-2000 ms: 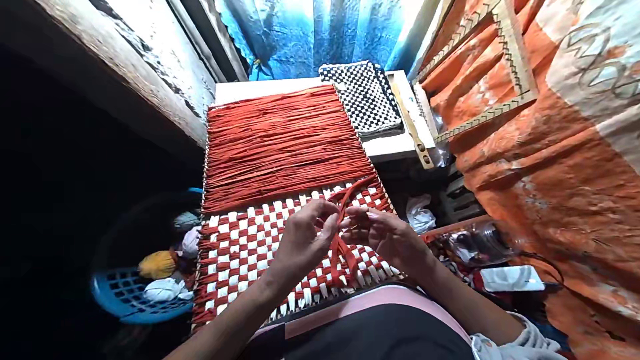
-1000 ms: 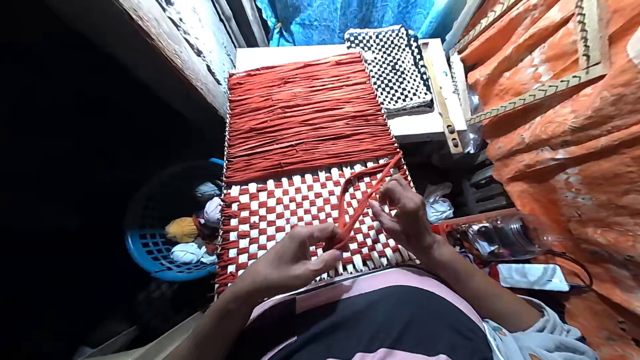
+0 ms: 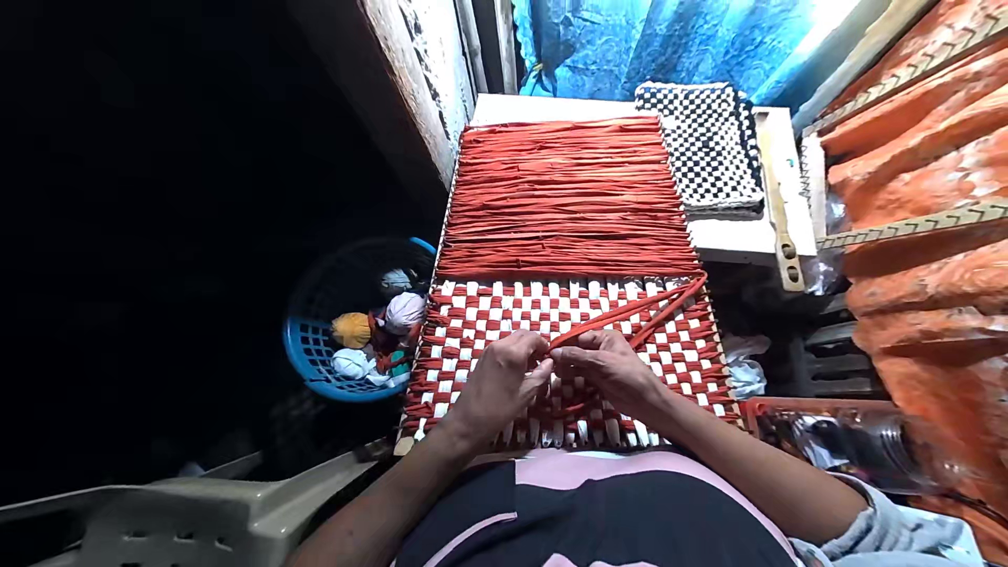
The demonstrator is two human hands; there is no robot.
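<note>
A weaving frame carries stretched red fabric strips (image 3: 563,197) on its far half and a red-and-white checked weave (image 3: 488,315) on its near half. Above this weave my left hand (image 3: 504,378) pinches a red fabric strip (image 3: 606,317) between thumb and fingers. My right hand (image 3: 610,366) grips the same strip close beside it, the fingertips of both hands almost touching. From there the strip runs up to the frame's right edge, where it bends back in a loop. Its lower part passes behind my right hand.
Left of the frame stands a blue plastic basket (image 3: 311,378) with several balls of yarn or fabric strip. A black-and-white woven mat (image 3: 701,146) and a wooden slat (image 3: 776,209) lie on the white table (image 3: 728,236). At right are a clear plastic jar (image 3: 890,445) and an orange cloth (image 3: 929,315).
My hands, apart a second ago with the strip between them, have come together over the weave. The strip now stretches from them to the frame's right edge.
</note>
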